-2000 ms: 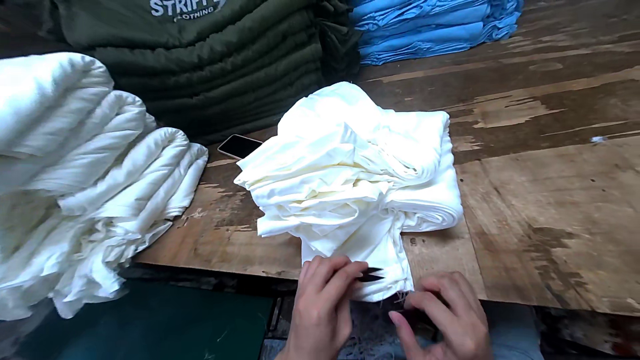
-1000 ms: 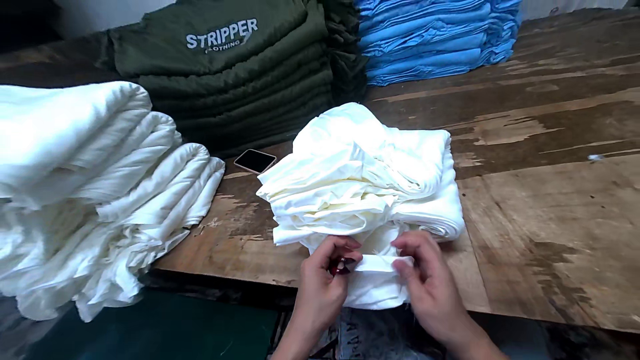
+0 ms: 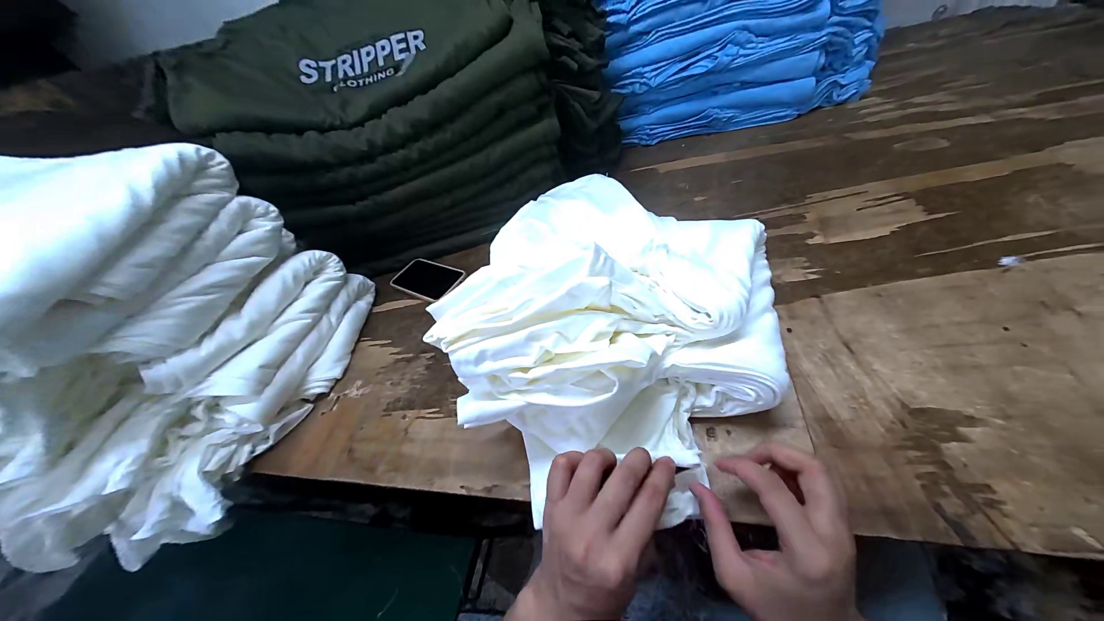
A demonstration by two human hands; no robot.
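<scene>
A bundle of folded white garments point(image 3: 604, 328) lies at the table's front edge, with one fabric end hanging toward me. My left hand point(image 3: 599, 526) holds that hanging end, its fingers curled over the cloth. Something small and dark shows by its fingertips, too hidden to name. My right hand point(image 3: 780, 526) is at the right edge of the same end, thumb and index finger apart near its corner. Whether its fingertips touch the cloth is hard to tell.
On the left, a stack of white garments point(image 3: 259, 285) hangs over the wooden table's point(image 3: 931, 371) edge. Dark green printed garments point(image 3: 362, 129) and light blue ones point(image 3: 724, 69) are stacked behind. A smartphone point(image 3: 427, 279) lies near the white bundle. A white scrap point(image 3: 1009, 260) is at right.
One second ago both hands pinched the hanging white end from its two sides. Now my left hand lies over it with curled fingers, and my right thumb and index finger have spread.
</scene>
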